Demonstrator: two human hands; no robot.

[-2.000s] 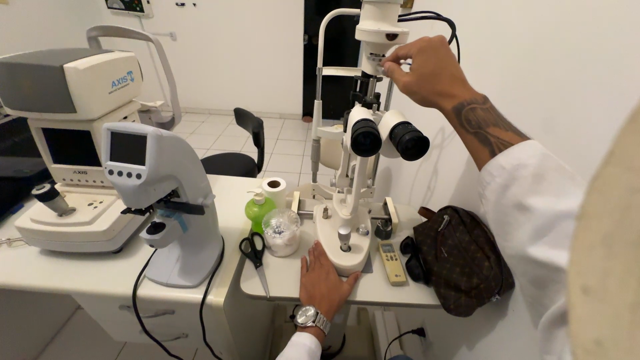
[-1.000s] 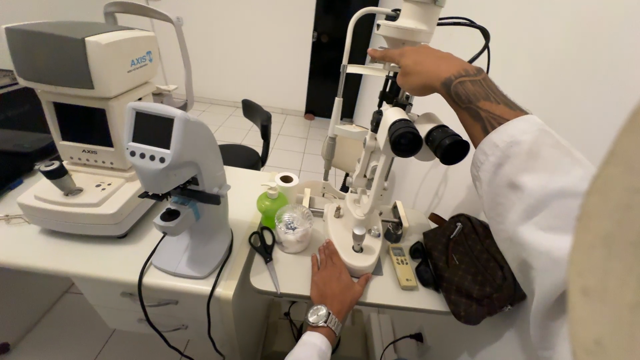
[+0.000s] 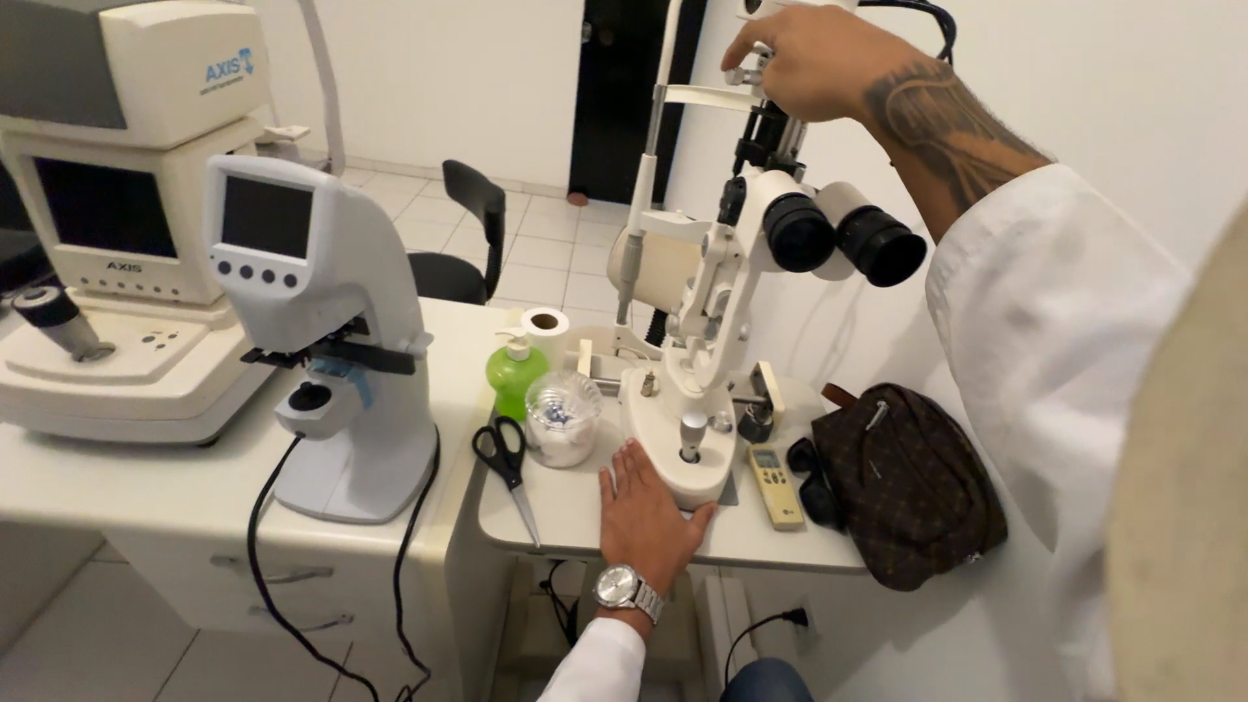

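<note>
A white slit lamp microscope (image 3: 726, 253) stands on a small white table, its two black eyepieces (image 3: 838, 239) facing me. My right hand (image 3: 814, 63) reaches to its upper part, fingers bent around a small metal knob (image 3: 746, 75); the exact grip is partly hidden by the hand. My left hand (image 3: 648, 517), with a metal watch (image 3: 629, 590) on the wrist, lies flat with fingers spread on the table, against the lamp's white base (image 3: 682, 439). The joystick (image 3: 692, 436) rises from that base, untouched.
Left of the base are black-handled scissors (image 3: 507, 468), a clear jar (image 3: 563, 419), a green pump bottle (image 3: 517, 375) and a paper roll (image 3: 545, 330). On its right lie a remote control (image 3: 775, 487), sunglasses (image 3: 815, 483) and a brown bag (image 3: 912, 487). A lensmeter (image 3: 341, 341) stands further left.
My right hand has moved from the right side of the lamp's upper part to its left side. My left hand stays beside the base.
</note>
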